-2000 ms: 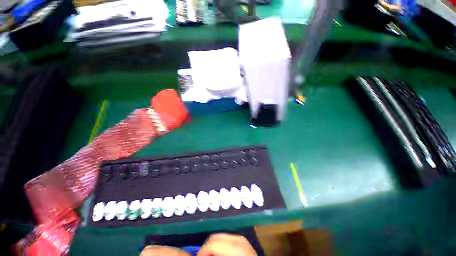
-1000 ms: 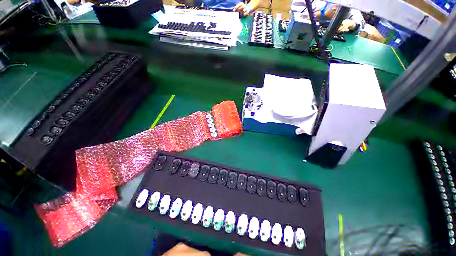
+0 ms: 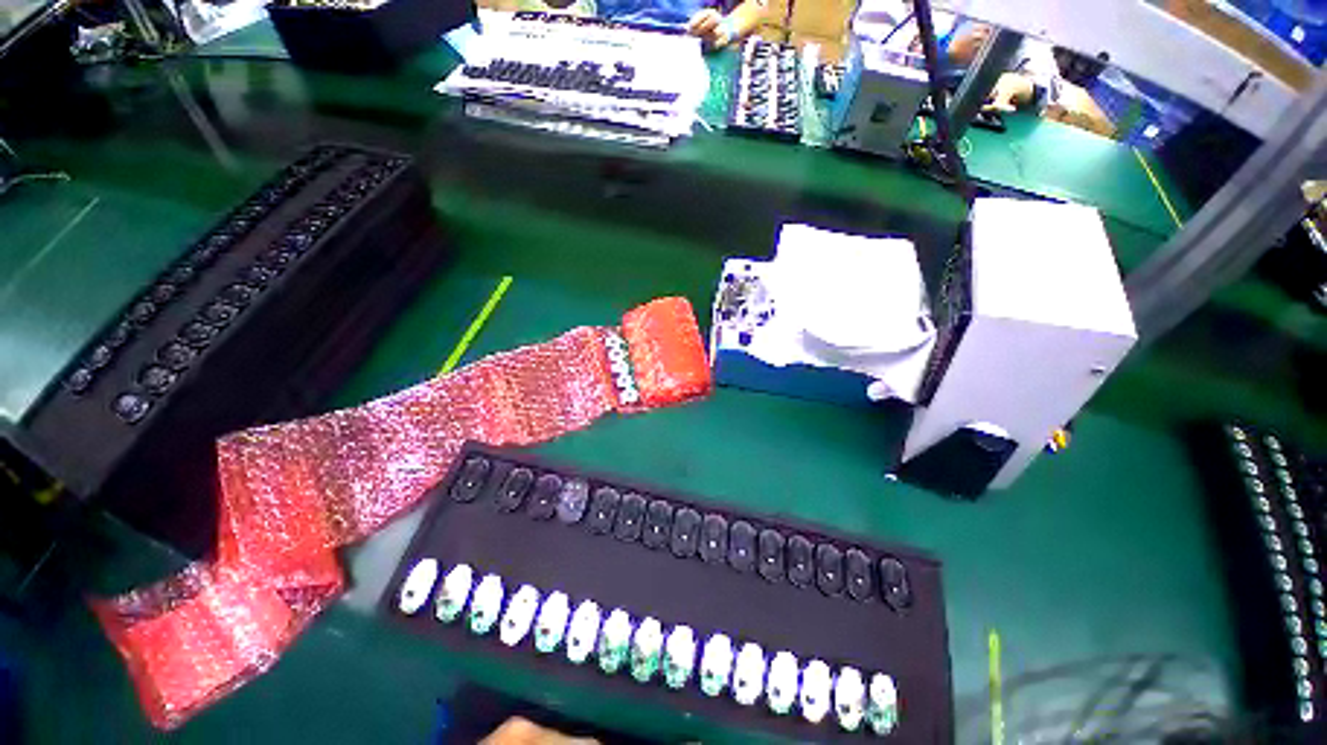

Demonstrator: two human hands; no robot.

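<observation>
A black foam tray (image 3: 662,575) lies on the green mat in front of me. Its far row holds glossy black oval housings (image 3: 738,546), one of them greyer near the left end. Its near row holds white-and-green oval pieces (image 3: 582,630). A pink-red bubble wrap strip (image 3: 408,444) runs behind and left of the tray, with several small white pieces (image 3: 623,367) near its rolled end. A sliver of a hand, seemingly my left hand (image 3: 531,732), shows at the bottom edge; its fingers are cut off. My right hand is out of view.
Stacked foam trays (image 3: 320,291) stand at left. A blue-white box (image 3: 801,371) under white covering and a white box (image 3: 1041,313) stand behind the tray. Another tray (image 3: 1266,582) is at far right. Across the bench are papers (image 3: 575,73) and a person's hand (image 3: 728,22).
The view has swung and sharpened since two seconds ago. Two hand portions showed at the bottom edge before; now only one small portion shows. The tray and its pieces look unchanged.
</observation>
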